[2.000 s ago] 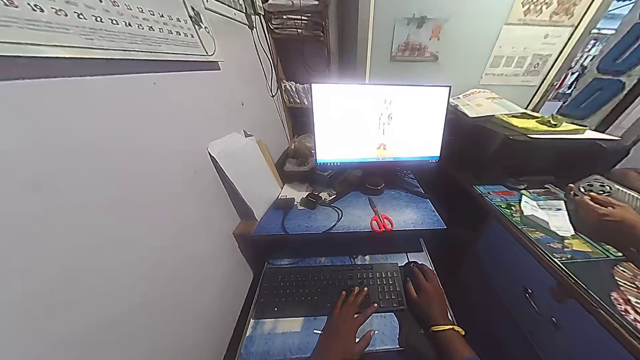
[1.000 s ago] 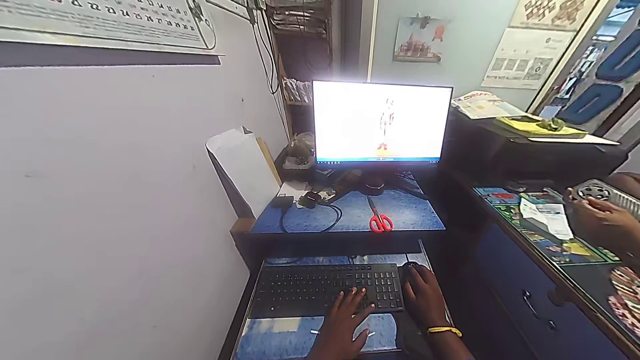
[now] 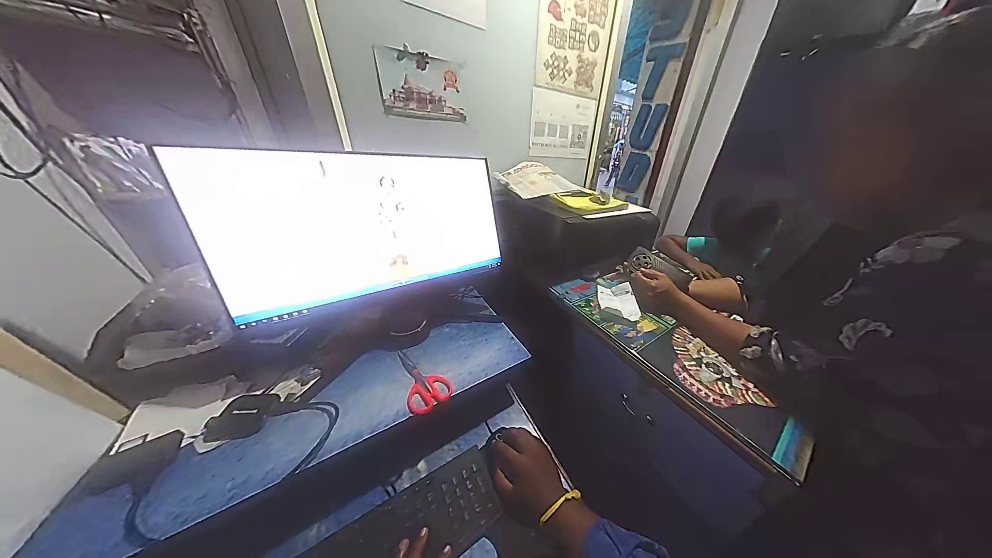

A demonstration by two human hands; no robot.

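Observation:
At the lower centre, my right hand (image 3: 527, 474), with a yellow band at its wrist, rests over a dark computer mouse (image 3: 497, 439) that it mostly covers. Only fingertips of my left hand (image 3: 422, 545) show at the bottom edge, on or just over the black keyboard (image 3: 446, 500); the rest of that hand is out of frame. The keyboard lies on a pull-out tray below the blue desktop. A lit monitor (image 3: 333, 232) shows a mostly white screen with a small figure. Red-handled scissors (image 3: 428, 393) lie on the desktop before its stand.
A black boxed device with a cable (image 3: 242, 417) and papers lie at the desk's left. Behind right stands a dark printer (image 3: 577, 232) bearing papers. At a glass-topped counter (image 3: 659, 372), a person holds a metallic object (image 3: 647, 263) near a white paper; another person's arms rest behind.
The view has swung strongly right and closer to the monitor. My left hand, fully seen on the keyboard before, is now mostly out of frame. My right hand remains at the mouse.

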